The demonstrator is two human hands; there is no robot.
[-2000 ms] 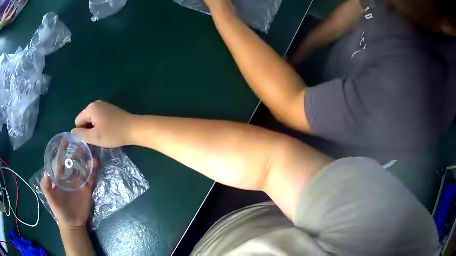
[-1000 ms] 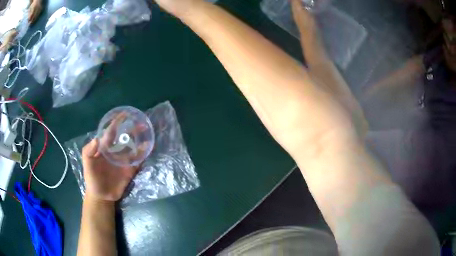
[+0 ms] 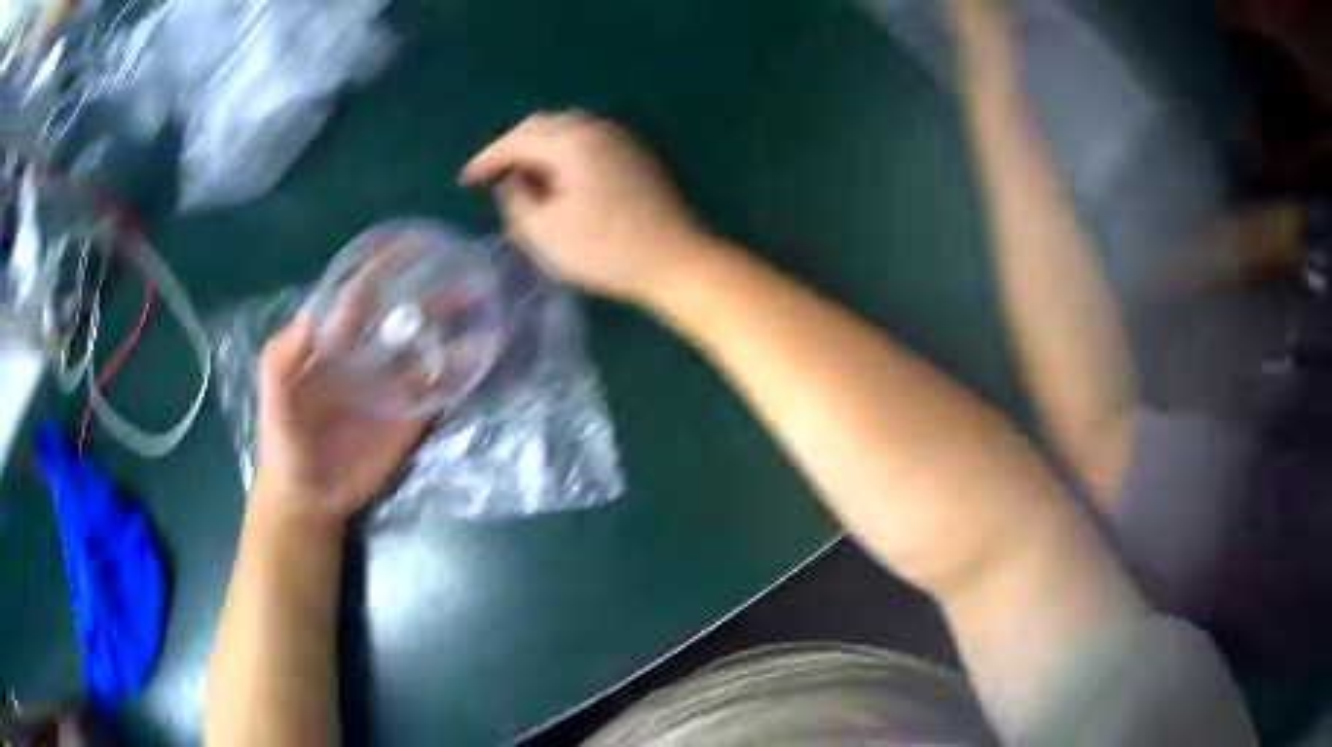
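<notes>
A clear round chopper bowl (image 3: pixel 465 299) with a small white hub (image 3: pixel 400 324) at its centre is held by my left hand (image 3: pixel 329 423), whose fingers go around its underside. A clear plastic bag (image 3: pixel 533 445) lies crumpled on the table under the bowl and my left hand. My right hand (image 3: pixel 592 204) is above and right of the bowl, with its fingers curled and blurred. I cannot tell if anything is between its fingertips.
A heap of clear bags (image 3: pixel 270 95) lies at the upper left. A white cable (image 3: pixel 197 372), a red wire and a blue cloth (image 3: pixel 110 562) are at the left. Another person's arm (image 3: pixel 1045 263) reaches over the dark green table (image 3: pixel 701 562) at the right.
My right hand has come back from the far side of the table to beside the bowl. My left hand still holds the bowl. The view has shifted and blurred.
</notes>
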